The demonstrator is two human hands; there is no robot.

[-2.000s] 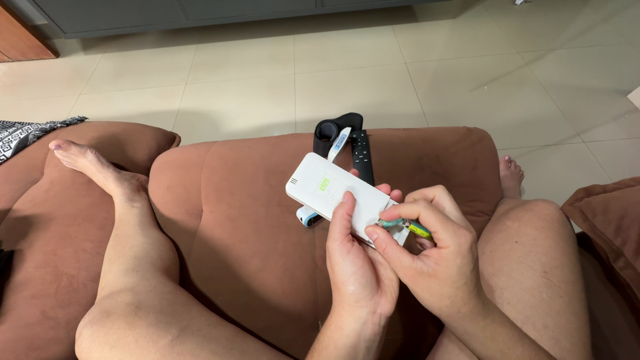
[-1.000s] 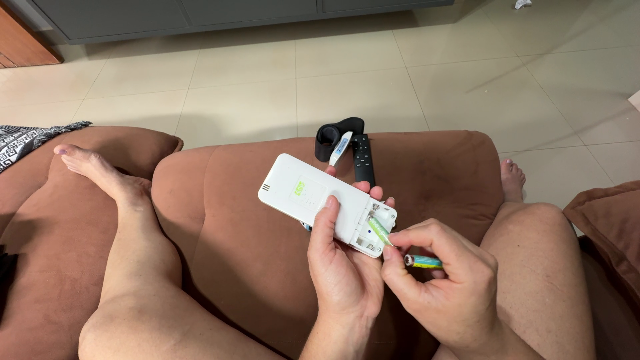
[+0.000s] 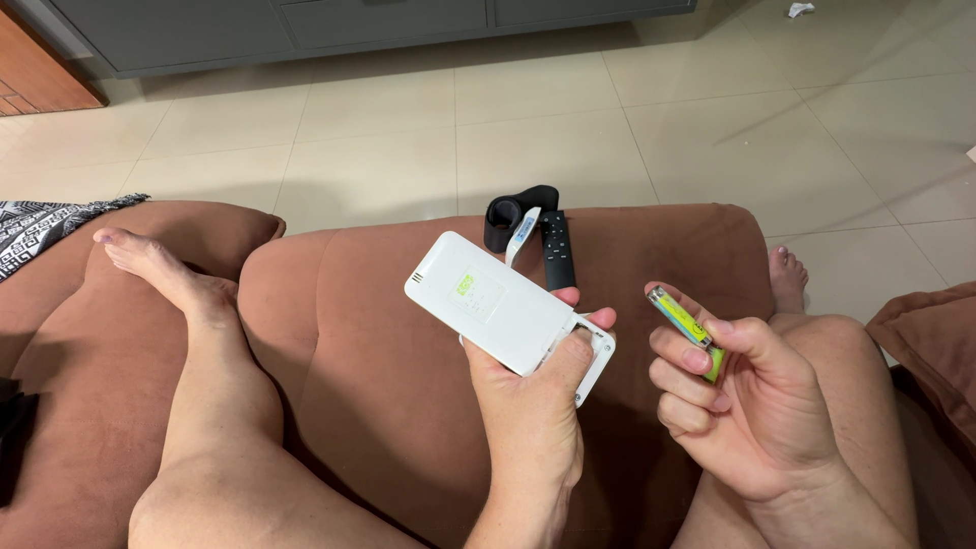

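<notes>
My left hand (image 3: 534,404) holds a white handheld device (image 3: 496,301), its back face up, with the thumb over the uncovered battery compartment (image 3: 598,358) at its lower right end. Inside the compartment little shows past the thumb. To the right, apart from the device, my right hand (image 3: 732,381) grips two small green-and-blue batteries (image 3: 681,316) between thumb and fingers. Beyond the device, a white object with a small label (image 3: 524,236) leans by a black remote control (image 3: 558,248) on the brown seat.
A rolled black strap (image 3: 507,217) lies at the far edge of the brown sofa seat (image 3: 396,381). My legs are on both sides. A patterned cloth (image 3: 46,229) lies at left, a brown cushion (image 3: 930,351) at right. A grey cabinet (image 3: 381,23) stands beyond the tiled floor.
The right hand has moved right, away from the device, with the batteries in it. A battery seen at the compartment one second ago is out of it. The left thumb has moved onto the compartment.
</notes>
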